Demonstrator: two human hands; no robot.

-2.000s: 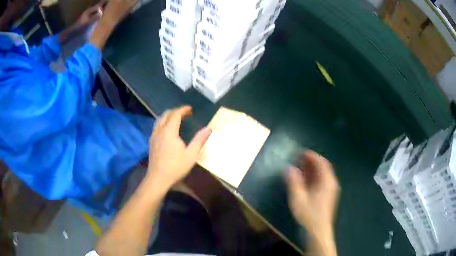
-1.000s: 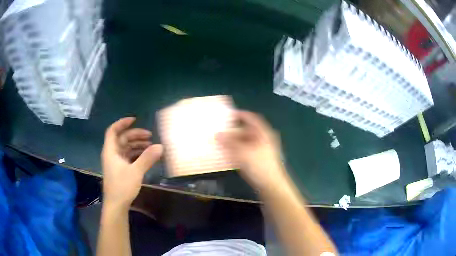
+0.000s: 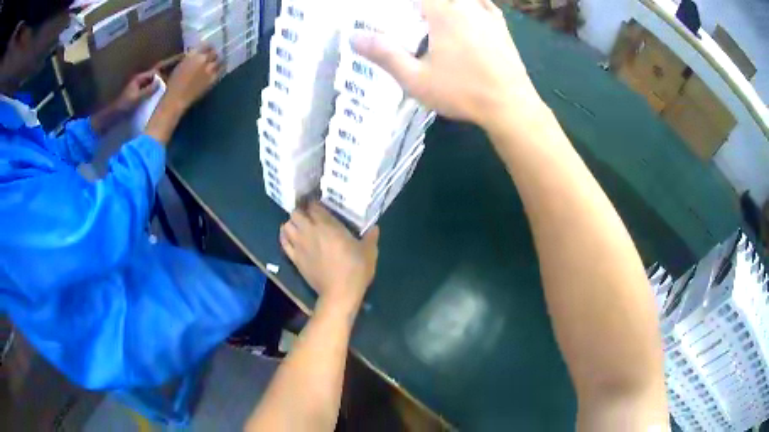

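Two rows of white retail boxes (image 3: 362,143) stand side by side on the dark green bench top (image 3: 472,211), their printed ends facing me. My left hand (image 3: 330,253) is at the near end of the rows, its fingertips against the lowest boxes. My right hand (image 3: 459,59) reaches over the right row towards its far part, thumb and fingers apart over the boxes. Whether either hand grips a box is hard to tell. The dot label sheet is not in view.
More white boxes (image 3: 717,337) stand at the right edge. A person in a blue smock (image 3: 110,245) works at the left, near further stacked boxes (image 3: 223,29). Brown cartons (image 3: 666,84) are at the upper right. A small white scrap (image 3: 271,267) lies near the bench edge.
The view has swung back left to the box rows. The dot label sheet, between my hands a second ago, is out of sight. Both hands have moved to the rows, the right one reaching far forward.
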